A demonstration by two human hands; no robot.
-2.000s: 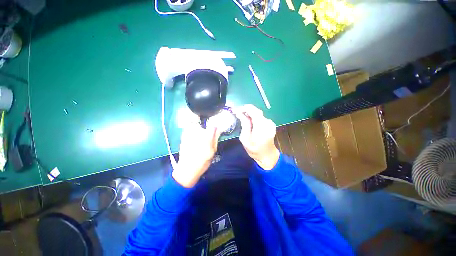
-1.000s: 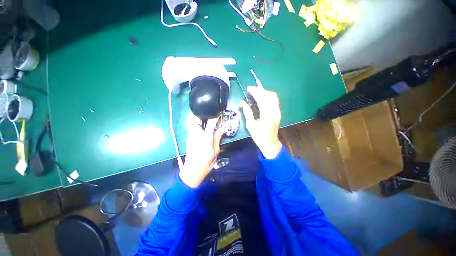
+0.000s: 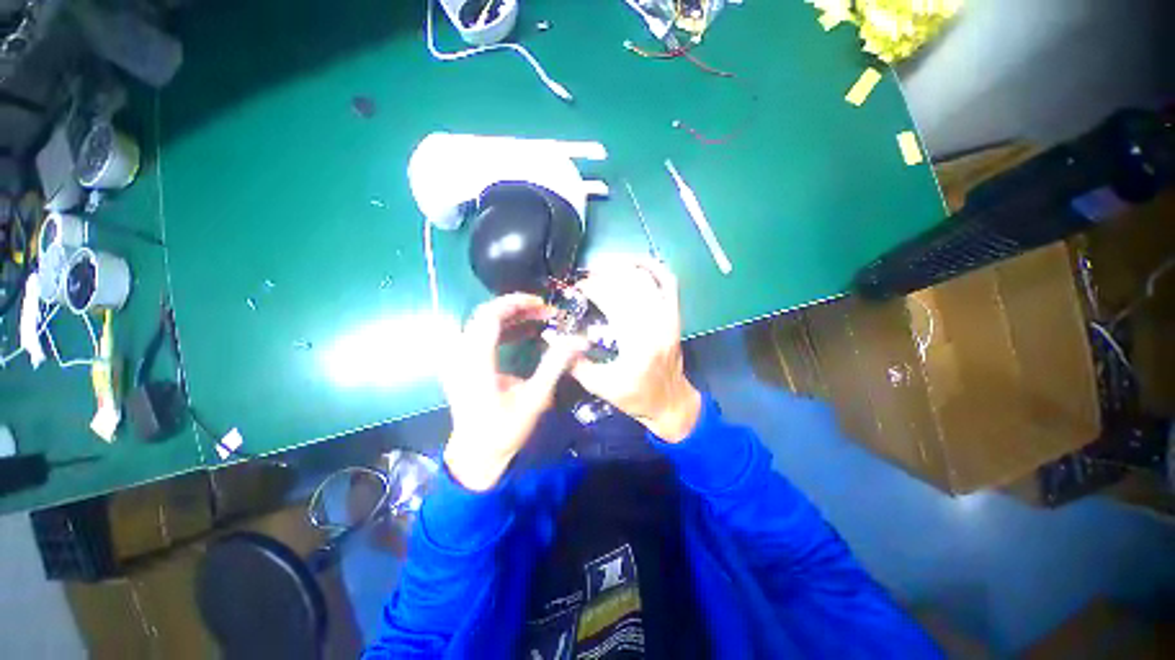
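A white dome camera (image 3: 490, 165) with a glossy black ball head (image 3: 509, 245) lies on the green mat near its front edge. A small silvery board module (image 3: 601, 340) with thin wires is just below the ball head. My left hand (image 3: 496, 387) holds the module's left side between thumb and fingers. My right hand (image 3: 637, 338) is closed around its right side and partly hides it. White tweezers (image 3: 698, 219) lie on the mat right of the camera. A thin rod (image 3: 643, 217) lies between the tweezers and the camera.
Small white cameras (image 3: 97, 280) with cables and a dark adapter (image 3: 157, 410) are at left. Another white camera (image 3: 483, 18) and loose red wire (image 3: 706, 134) are at the back. Yellow pieces (image 3: 889, 26) are upper right. A black cylindrical tool (image 3: 1005, 206) is above cardboard boxes (image 3: 960, 374).
My right hand has moved from beside the rod and tweezers to the module and closed on it with my left hand. The view has shifted slightly to the left.
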